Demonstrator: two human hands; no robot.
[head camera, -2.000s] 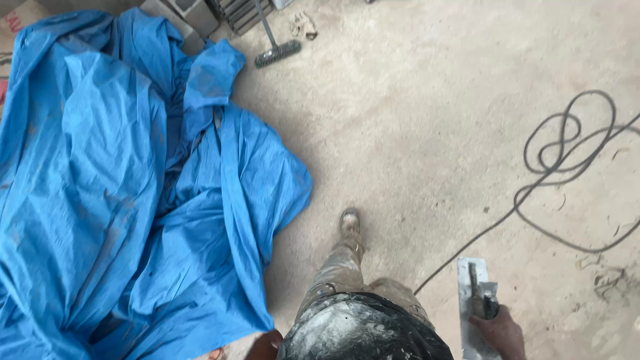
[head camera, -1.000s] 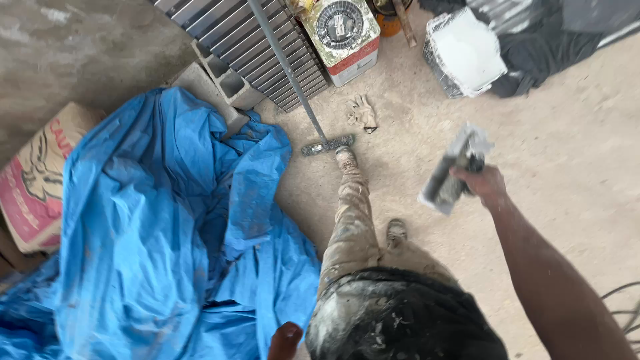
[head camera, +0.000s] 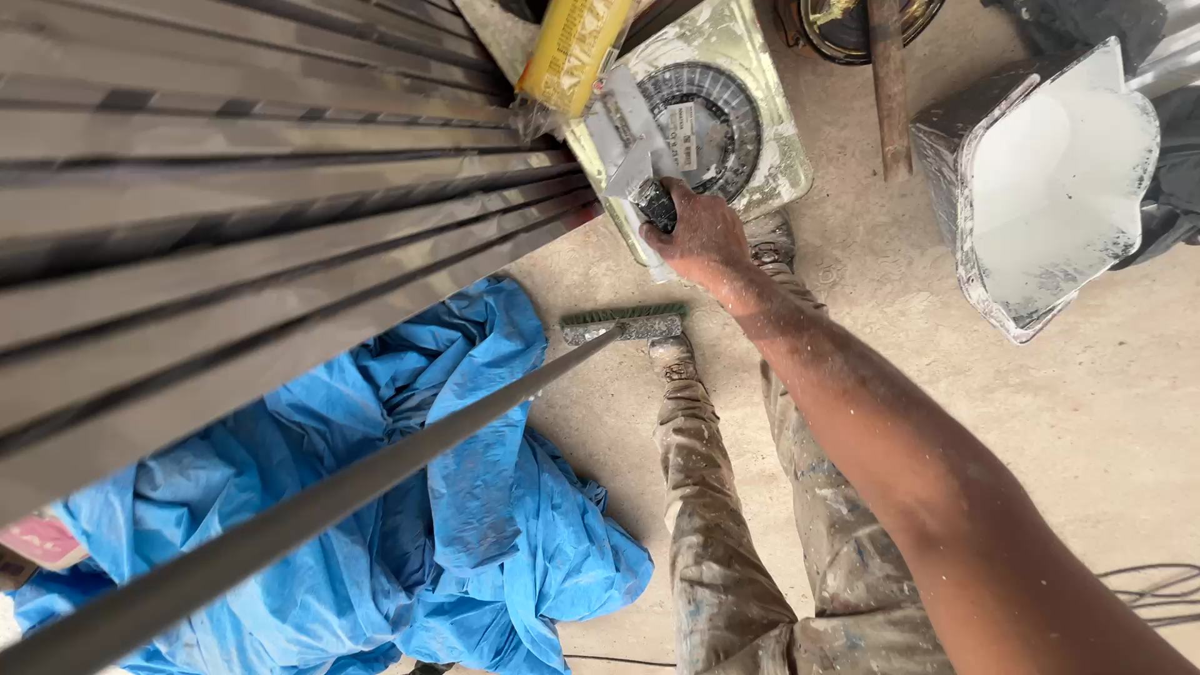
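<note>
My right hand is closed around the dark handle of a plastering trowel, whose pale, plaster-smeared blade lies over a splattered square container lid. A smaller metal blade, like a putty knife, shows beside the handle; whether the hand grips it too is unclear. At the trowel's upper left is a yellow plastic-wrapped package, touching or just above the blade. My left hand is out of view. Below the lid, a push broom stands head-down on the floor next to my boot.
Stacked grey metal profiles fill the upper left. A crumpled blue tarp spreads at lower left. An open bucket with white residue is at right, near a round tin with a wooden stick across it. A cable lies lower right.
The view has moved forward to the profiles and the square container. My right hand has carried the trowel over the container's lid. My left hand, seen at the lower edge earlier, has left the view.
</note>
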